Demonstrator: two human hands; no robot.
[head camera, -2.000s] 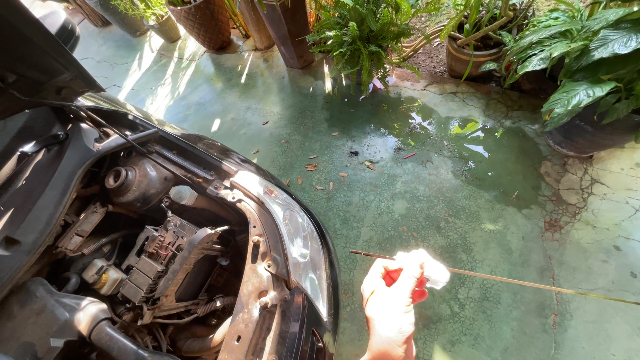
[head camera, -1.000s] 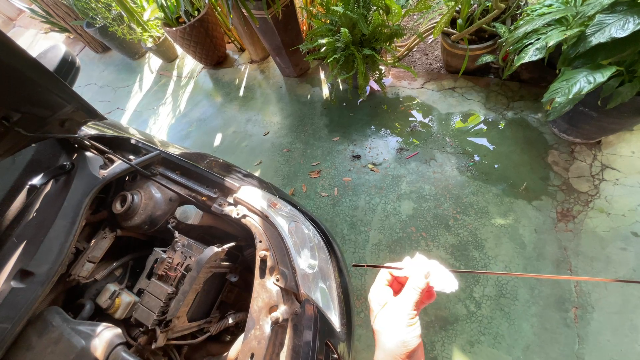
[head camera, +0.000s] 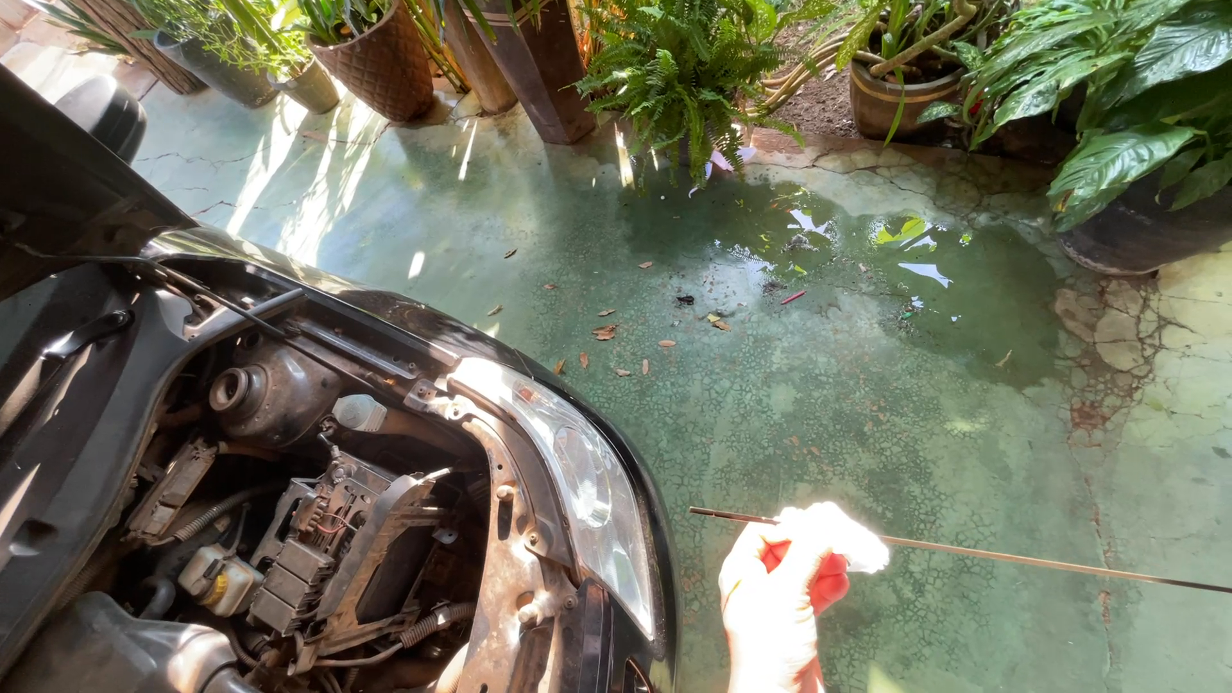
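Note:
My left hand (head camera: 778, 597) reaches up from the bottom edge, right of the car. Its thumb and fingers pinch a white cloth or paper wipe (head camera: 835, 535), bright with sunlight, around a thin metal dipstick (head camera: 1020, 558). The dark tip of the dipstick pokes out to the left of the wipe, and the rest runs out past the right edge of the view. My right hand is out of view. Beside my left hand is the car's headlight (head camera: 587, 481), and left of that lies the open engine bay with a fuse box (head camera: 327, 529) and a fluid reservoir (head camera: 219, 579).
The raised hood (head camera: 77, 183) fills the upper left. A green cracked floor (head camera: 751, 414) with dry leaves and a wet patch (head camera: 972, 298) lies beyond the car. Potted plants, among them a fern (head camera: 674, 87) and a large leafy plant (head camera: 1126, 135), line the far side.
The dipstick's right part has tilted, up and then back down, while my left hand keeps its pinch on the wipe around it.

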